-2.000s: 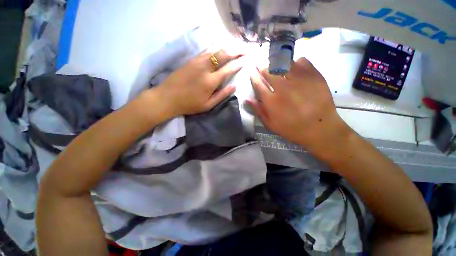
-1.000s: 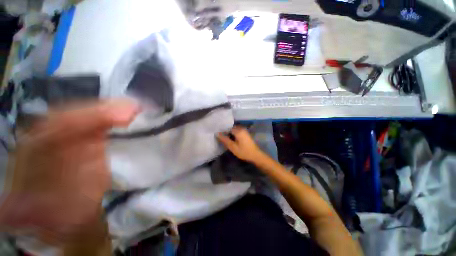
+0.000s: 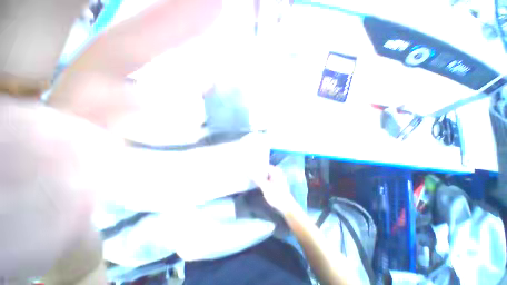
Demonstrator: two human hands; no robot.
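The frame is overexposed and blurred. My left hand [image 3: 83, 111] is very large and close to the camera on the left, partly cut off by the edge; what its fingers do cannot be told. My right hand [image 3: 272, 186] is at the near edge of the light garment panel [image 3: 183, 172], fingers closed on the cloth edge. The panel lies over the table edge and my lap, with a narrow dark band across it and a greyish patch [image 3: 227, 111] above the band.
A smartphone [image 3: 337, 77] lies on the white table. To its right are a metal piece [image 3: 397, 122] with a red item and black looped handles [image 3: 445, 129]. The black control panel [image 3: 433, 54] is at the upper right. Light cloth [image 3: 472, 234] is heaped at the lower right.
The view has brightened strongly. My left hand has left the cloth near the needle and come up close to the camera. My right hand has moved down from the needle area to the panel's edge.
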